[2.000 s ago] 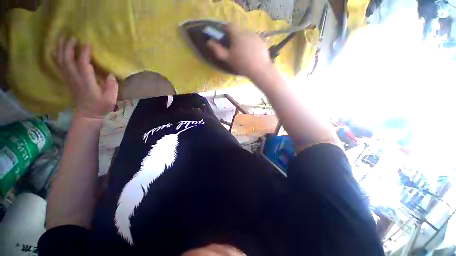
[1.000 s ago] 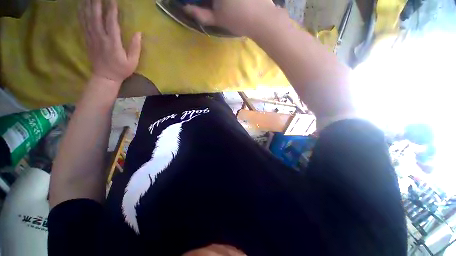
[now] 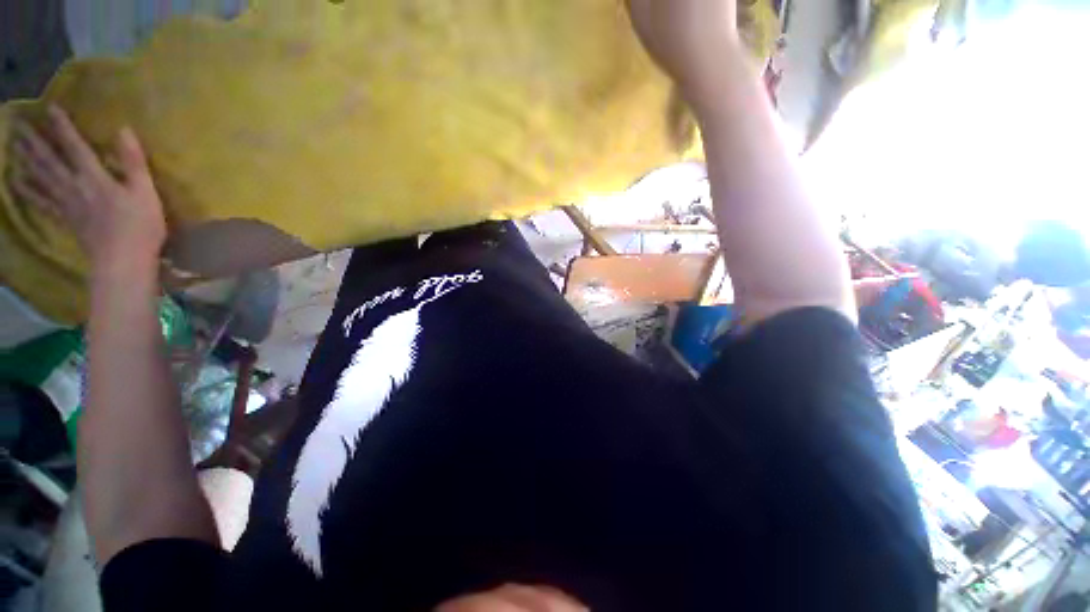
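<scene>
The mustard-yellow scalloped panel (image 3: 395,120) lies across the worktable at the top of the view, with its wavy far edge at the upper left. My left hand (image 3: 93,191) lies on the panel's left end, palm down with fingers apart, holding nothing. My right hand (image 3: 685,30) is at the top edge, over the panel's right part, and is cut off by the frame. Its fingers are out of the picture, so what it holds cannot be seen. The iron is not visible.
A brown rounded table part (image 3: 227,248) shows under the panel's near edge. Below the table are an orange-brown board (image 3: 640,277), a blue box (image 3: 703,335) and a green bag (image 3: 42,347). Bright glare covers the right side. More yellow material (image 3: 899,36) is at the upper right.
My left hand has moved left along the panel. My right hand has moved up and right, partly out of view. The iron, earlier under my right hand, has left view.
</scene>
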